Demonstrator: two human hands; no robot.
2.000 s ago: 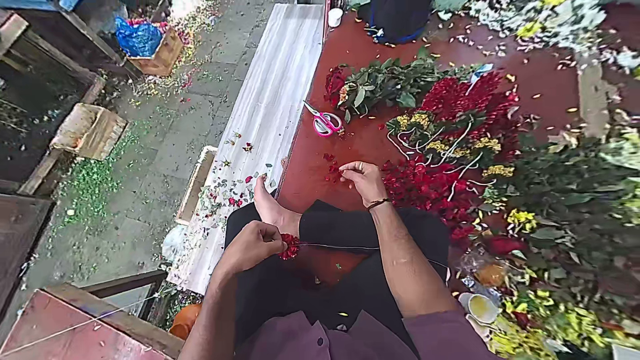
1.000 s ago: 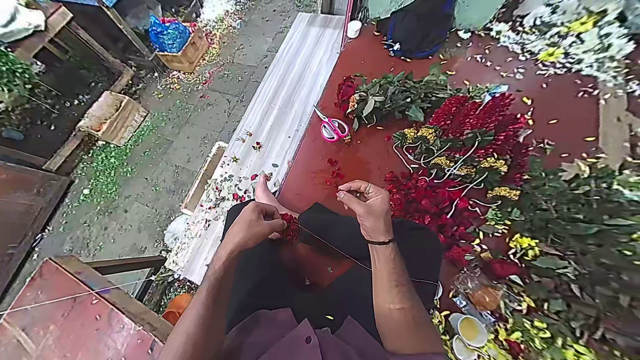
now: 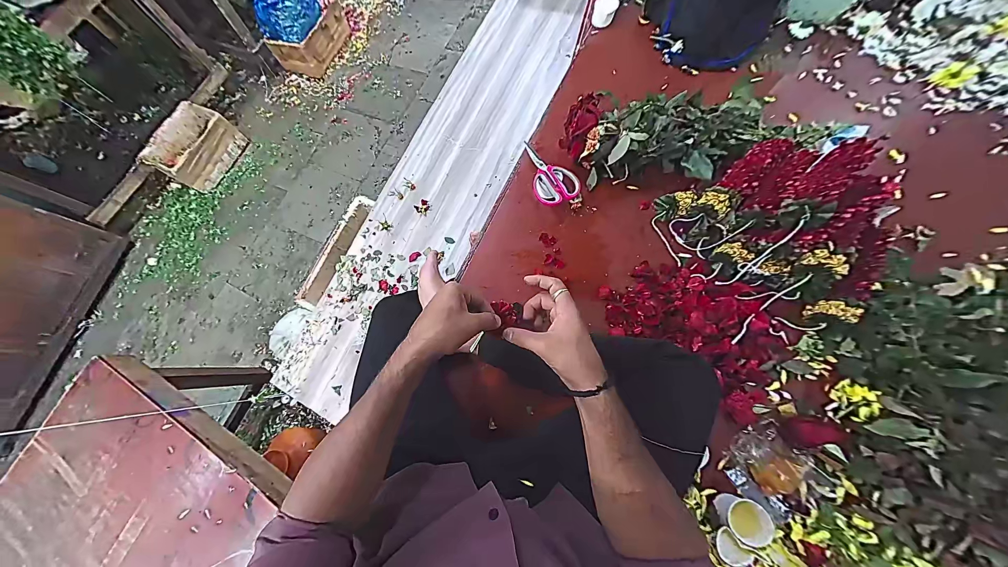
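Note:
Just above my lap, my left hand [image 3: 455,319] pinches a small bunch of red petals [image 3: 508,313], perhaps strung on thread. My right hand [image 3: 555,327], with a ring and a dark wristband, closes its thumb and fingers on the bunch's right side. A thin thread [image 3: 669,447] shows beyond my right forearm. Pink-handled scissors [image 3: 556,185] lie on the red surface beyond my hands. To the right is a heap of loose red petals [image 3: 693,315], beside red garlands [image 3: 811,189] with yellow flowers and white strings.
Cut roses [image 3: 583,126] with leafy stems lie past the scissors. Dense foliage [image 3: 929,402] and cups, one holding yellowish liquid [image 3: 750,523], are at right. A white plank [image 3: 472,118] with scraps runs along the left edge. Wooden crates [image 3: 197,146] stand on the paving below.
My right hand has come in from the right to the red bunch, where it was apart from my left hand before. My left hand still holds the bunch.

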